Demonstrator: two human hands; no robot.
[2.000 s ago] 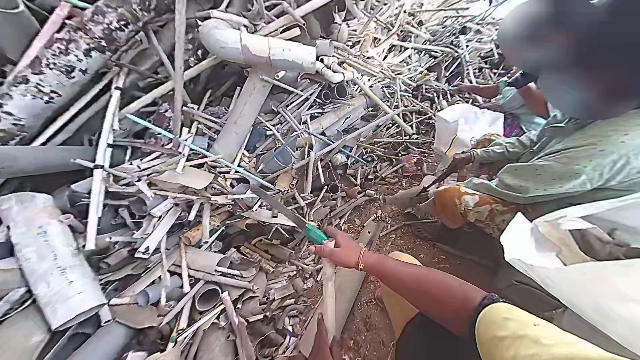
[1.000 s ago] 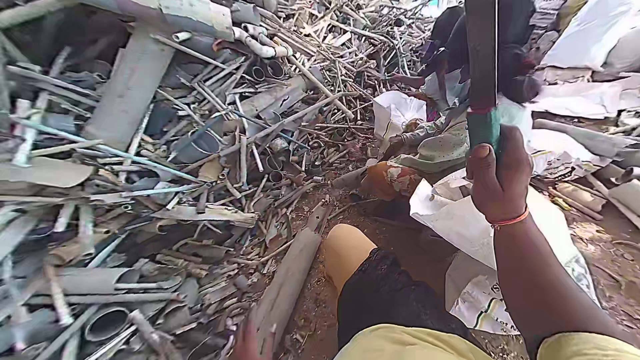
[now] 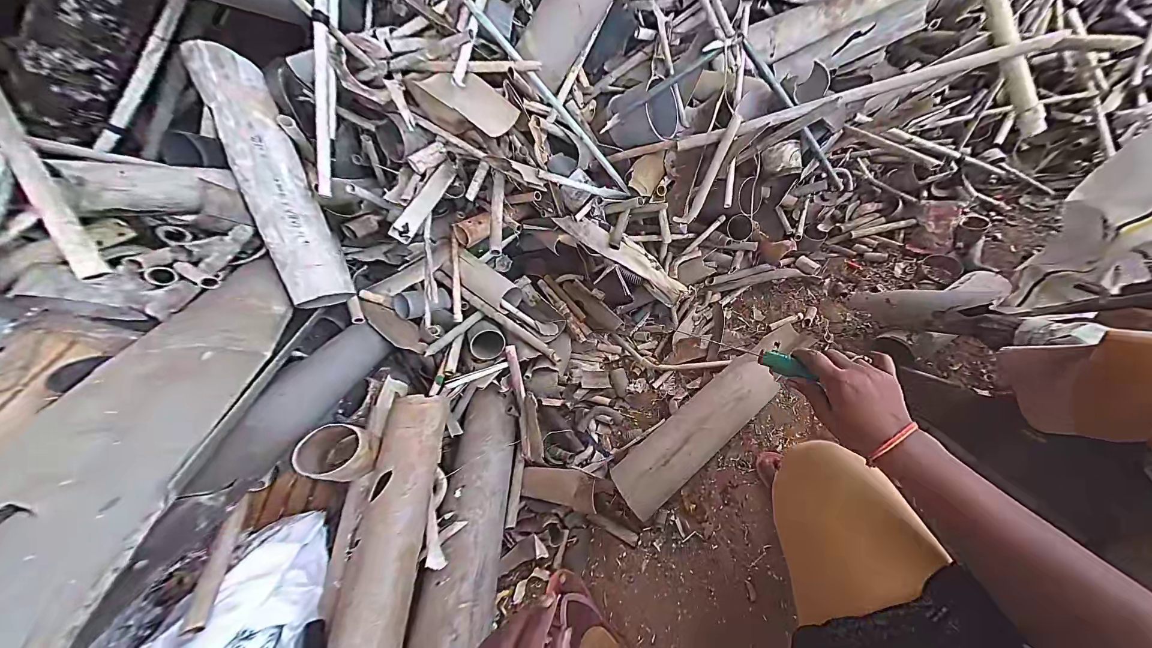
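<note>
My right hand (image 3: 855, 396) grips the green handle (image 3: 786, 364) of a bladed tool at right of centre. The blade is hard to make out against the scrap; it seems to point left. Just below and left of the handle, a wide, flattened length of grey-brown pipe (image 3: 697, 436) lies slanted on the ground. A heap of broken plastic pipes and pipe pieces (image 3: 486, 342) spreads beyond and to the left. My left hand is not visible.
Long pipes (image 3: 391, 531) lie at the lower left beside a white sack (image 3: 279, 576). A large grey flat piece (image 3: 135, 423) fills the left side. My sandalled foot (image 3: 571, 607) rests on brown soil (image 3: 684, 585). Another person's bent knee (image 3: 1089, 378) is at the right.
The bladed tool, held upright at the upper right one second ago, is now low by the flattened pipe. My left hand has left the view, which has turned left and down.
</note>
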